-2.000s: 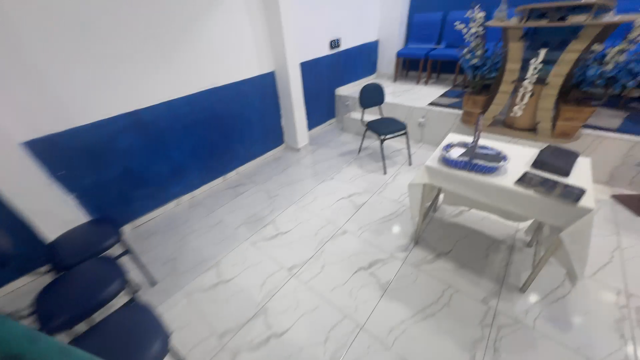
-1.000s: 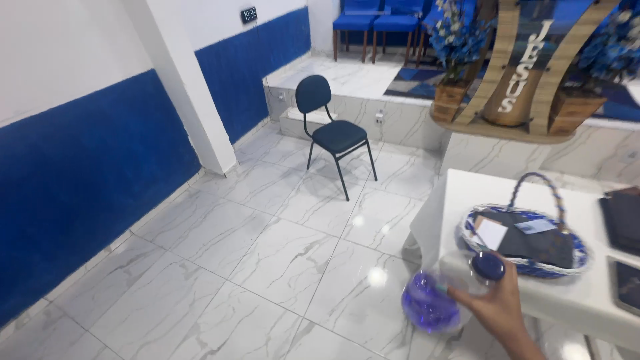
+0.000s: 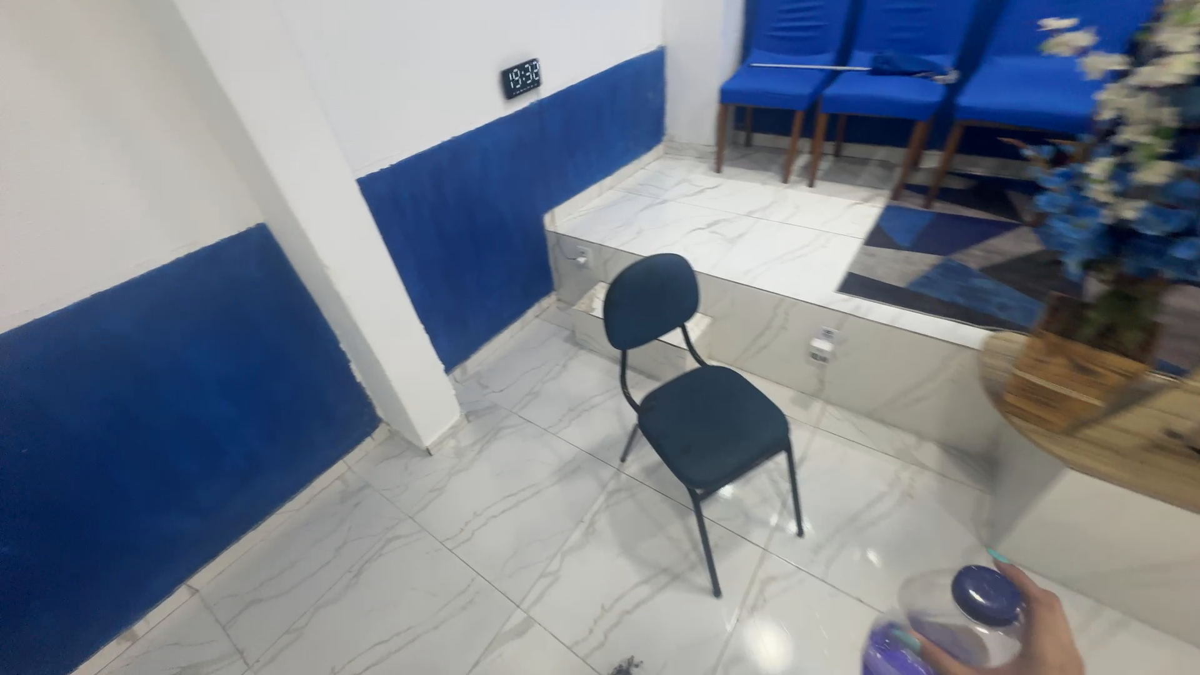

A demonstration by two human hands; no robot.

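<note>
At the lower right edge, my right hand [image 3: 1041, 623] is closed around a clear plastic bottle [image 3: 937, 609] with a dark blue cap and purple in its lower part. The bottle's bottom is cut off by the frame. Ahead and to the left of the hand stands a dark padded chair [image 3: 717, 427] with a metal frame, upright on the tiled floor and not touched. My left hand is out of view.
A raised tiled platform [image 3: 731, 225] carries blue-covered chairs [image 3: 881, 84] and a patterned rug [image 3: 956, 253]. Flowers in a wooden planter [image 3: 1073, 366] stand on a wooden base at right. A white pillar [image 3: 328, 244] juts from the left wall. A digital clock [image 3: 521, 79] hangs there.
The view has moved closer to the dark chair, and the table with the basket has left it. My right hand, absent two seconds ago, held the bottle beside the basket one second ago and holds it still.
</note>
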